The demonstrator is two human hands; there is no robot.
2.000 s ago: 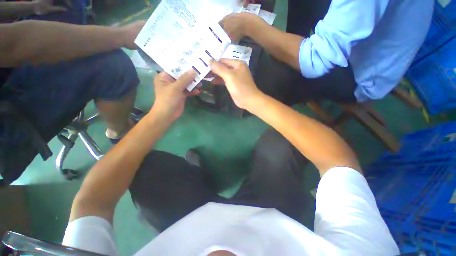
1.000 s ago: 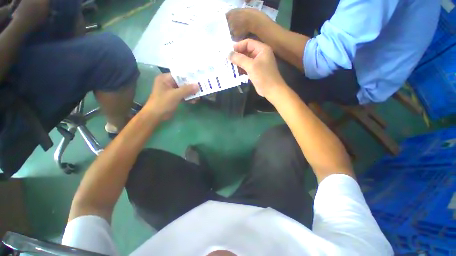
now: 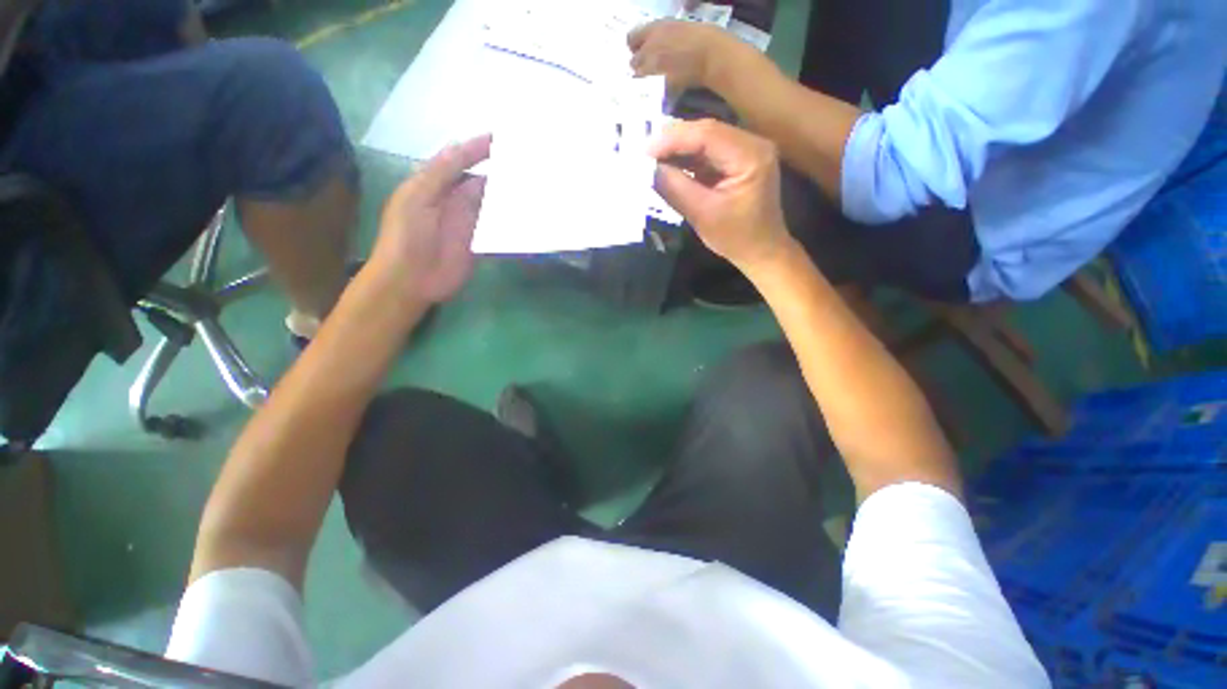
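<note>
A white leaflet (image 3: 563, 189) is held up between my two hands, its near face mostly blank, with a few short dark marks near its right edge. My left hand (image 3: 437, 222) holds its left edge, thumb on top. My right hand (image 3: 727, 186) pinches its right edge between thumb and fingers. Behind it, printed sheets (image 3: 552, 30) lie on a large pale sheet (image 3: 420, 101). Whether the leaflet is folded is hard to tell from the blur.
A person in a light blue sleeve (image 3: 915, 162) sits at right, one hand at the papers. Another person's knee (image 3: 269, 115) is at left, by a chair with metal legs (image 3: 195, 316). Blue crates (image 3: 1117, 512) stand at right. A dark crate (image 3: 626, 276) is under the papers.
The leaflet's printed face with a row of dark marks has given way to a mostly blank face. My right hand has moved slightly right. The other person's arm at upper left has withdrawn.
</note>
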